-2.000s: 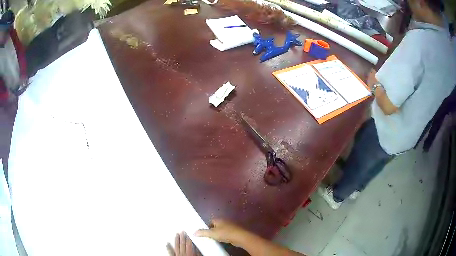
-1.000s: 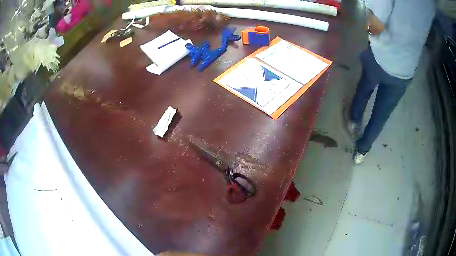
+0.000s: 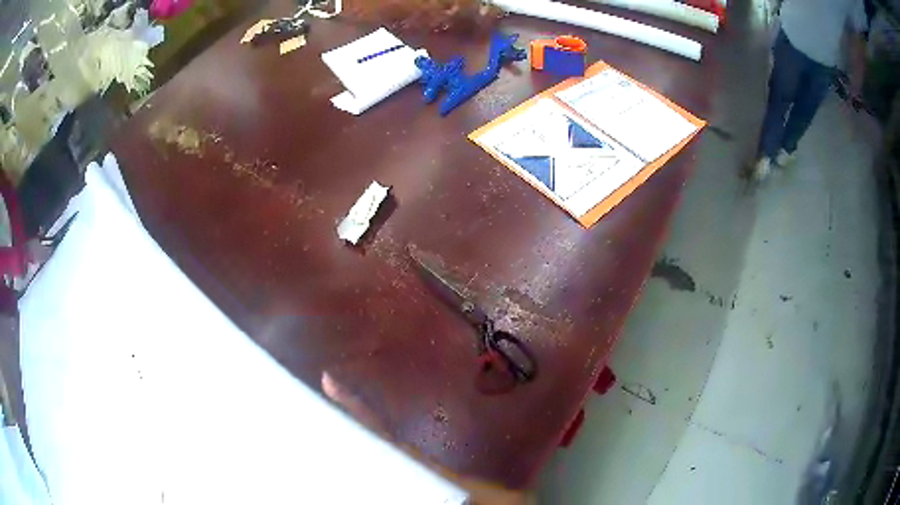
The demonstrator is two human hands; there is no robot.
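Observation:
A large white sheet (image 3: 227, 395) covers the table's left and near side, its edge running diagonally down to the right. My right hand (image 3: 340, 392) is at this edge, blurred and mostly covered by the sheet; a fingertip shows past the edge and some skin shows at the bottom. Whether it grips the sheet is hidden. My left hand is out of view. Shears (image 3: 481, 330) with dark blades and red-and-black handles lie on the table right of the sheet, touched by no hand.
A pale crumpled packet (image 3: 365, 213) lies beyond the shears. Farther back are an orange-edged folder (image 3: 643, 176), a blue tool (image 3: 464, 89), an orange-and-blue item (image 3: 560, 57), a notepad with pen (image 3: 367, 74) and long pale rolls (image 3: 632, 33). A person (image 3: 804, 74) stands beyond the table's right side.
The view has swung. My left hand, seen at the sheet two seconds ago, is out of view. My right hand is now mostly covered by the sheet. The person is farther off.

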